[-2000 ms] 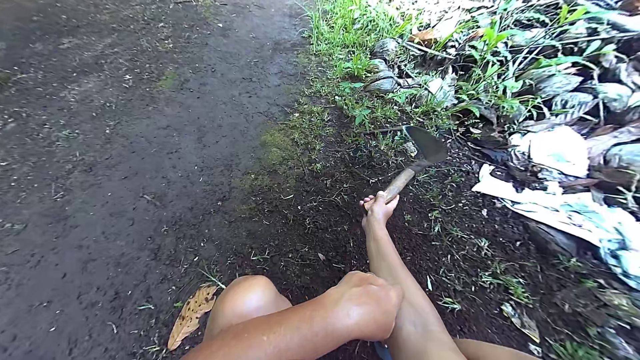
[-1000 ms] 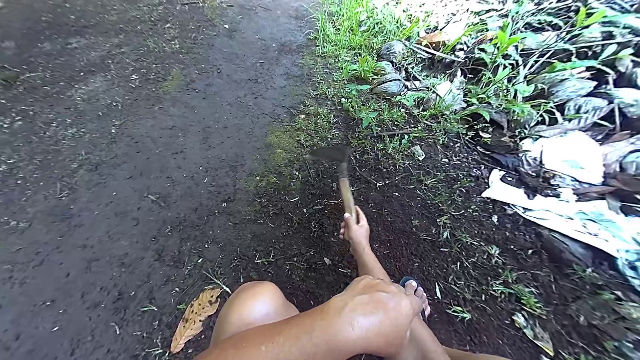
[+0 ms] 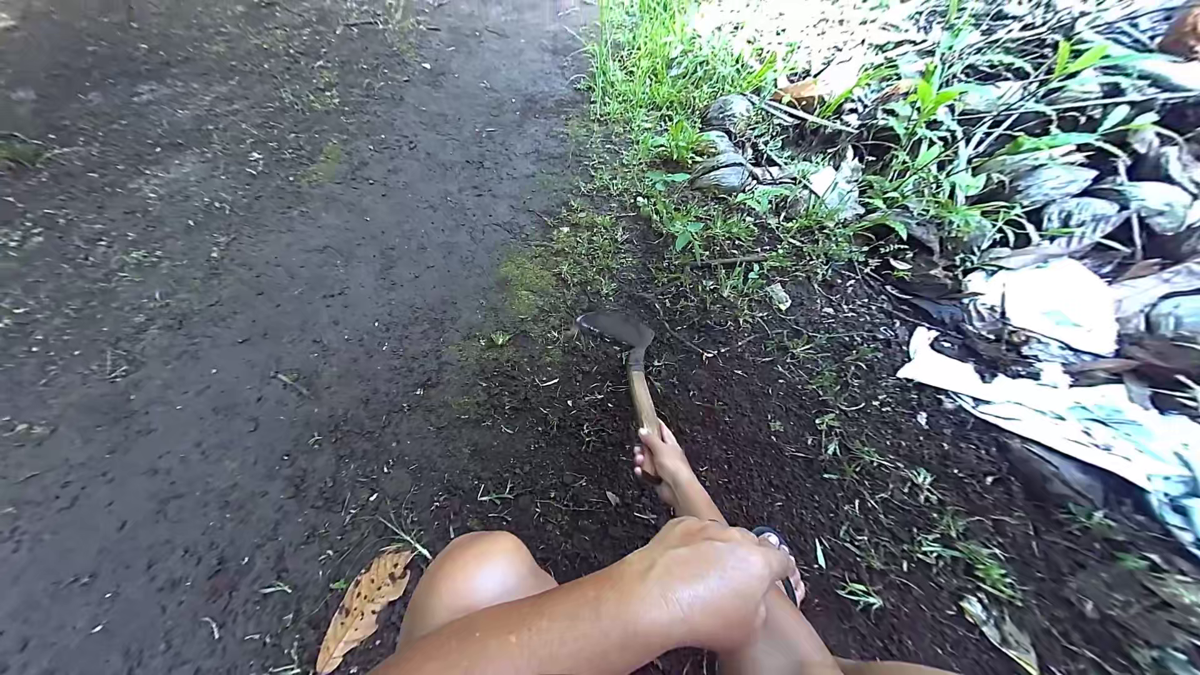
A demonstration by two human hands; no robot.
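Observation:
My right hand [image 3: 662,457] grips the wooden handle of a hand sickle [image 3: 641,394] with a dark curved blade. The blade points left, low over or on the dark soil, where small weeds [image 3: 581,352] grow; whether it touches cannot be told. My left hand [image 3: 717,572] is folded over my right arm or knee, near the bottom centre, and no tool shows in it. Its fingers are mostly hidden. Just right of it a sandalled foot [image 3: 786,562] shows in part.
A packed dirt path [image 3: 356,281] runs along the left. Grass [image 3: 647,84] edges it. Old coconut husks [image 3: 722,172] lie beyond, and a crumpled white sheet [image 3: 1059,403] lies at the right. A dry brown leaf [image 3: 364,605] rests by my bent knee [image 3: 483,572].
My right hand has moved left and nearer to me with the sickle. The blade, at the upper right two seconds ago, now points left. My left hand stays in about the same place.

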